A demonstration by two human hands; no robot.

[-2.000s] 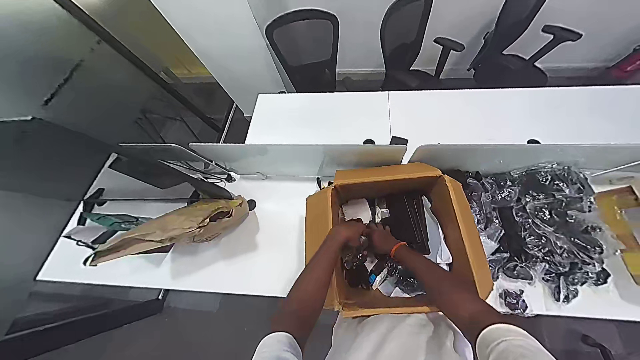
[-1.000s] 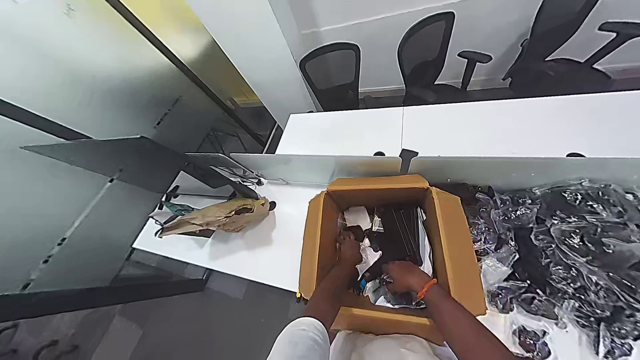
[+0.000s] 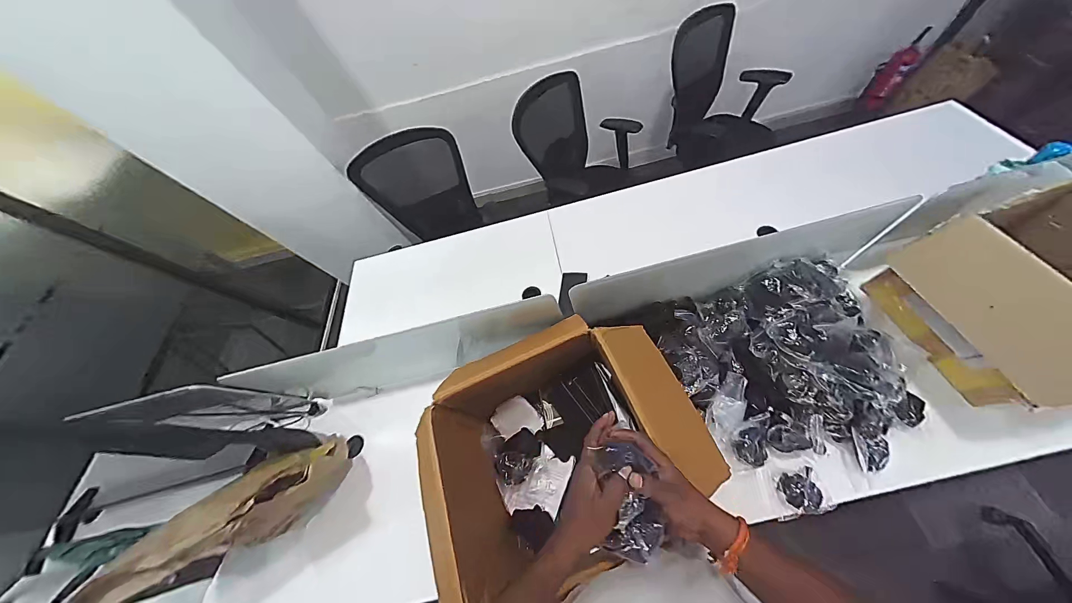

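Note:
An open cardboard box [image 3: 486,377] stands on the white desk, its flaps folded outward. Over its right front part, my left hand [image 3: 590,494] and my right hand [image 3: 670,494] come together on a clear plastic bag with dark contents [image 3: 632,532]. Fingers of both hands close on the bag, and the right wrist wears an orange band. Inside the box lie a flat black item [image 3: 574,410], a crumpled white piece [image 3: 515,416], clear plastic wrapping [image 3: 544,481] and dark bagged items [image 3: 512,465]. My hands hide part of the contents.
Many dark items in clear plastic bags [image 3: 779,335] are heaped right of the box, with one small bag [image 3: 800,488] near the desk edge. Another cardboard box [image 3: 988,293] stands farther right. Brown crumpled paper [image 3: 251,502] lies left. Low dividers [image 3: 737,260] and mesh chairs [image 3: 553,126] are behind.
My hands, apart inside the box one second ago, have come together at its right front with a plastic bag between them. The view has swung to the right.

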